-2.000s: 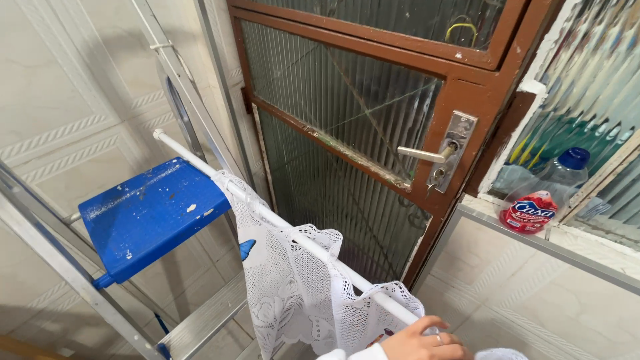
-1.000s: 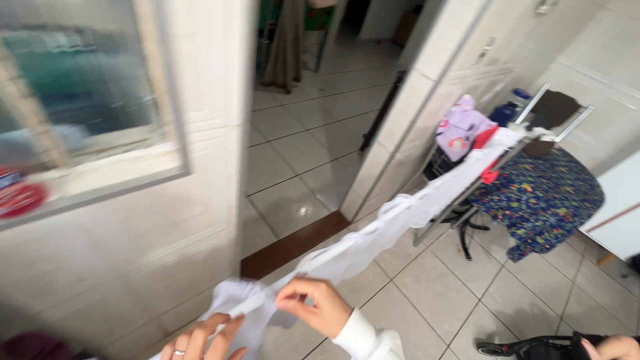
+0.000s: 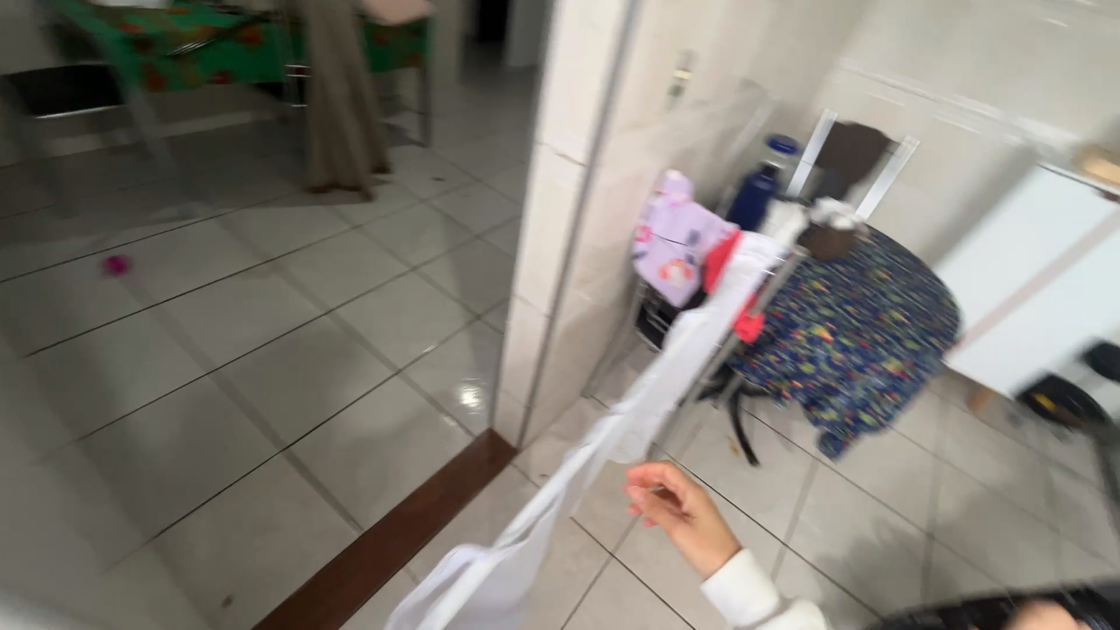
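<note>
A long white cloth (image 3: 665, 376), threaded on a thin rod, runs from the bottom centre up to the chair back near the round table. My right hand (image 3: 678, 512), in a white sleeve, is just right of the cloth with its fingers curled; a gap shows between it and the cloth, and nothing can be made out in it. My left hand is outside the frame. The near end of the cloth is cut off by the bottom edge, so what holds it is hidden.
A doorway with a brown threshold (image 3: 394, 534) opens at left beside a tiled wall edge (image 3: 560, 210). At right stand a round table with a patterned cloth (image 3: 857, 324), a blue bottle (image 3: 754, 197), a lilac cloth item (image 3: 678, 241) and a white cabinet (image 3: 1032, 280).
The view has swung right from the brown door. My left hand has gone out of view. My right hand, at the cloth one second ago, is now apart from it.
</note>
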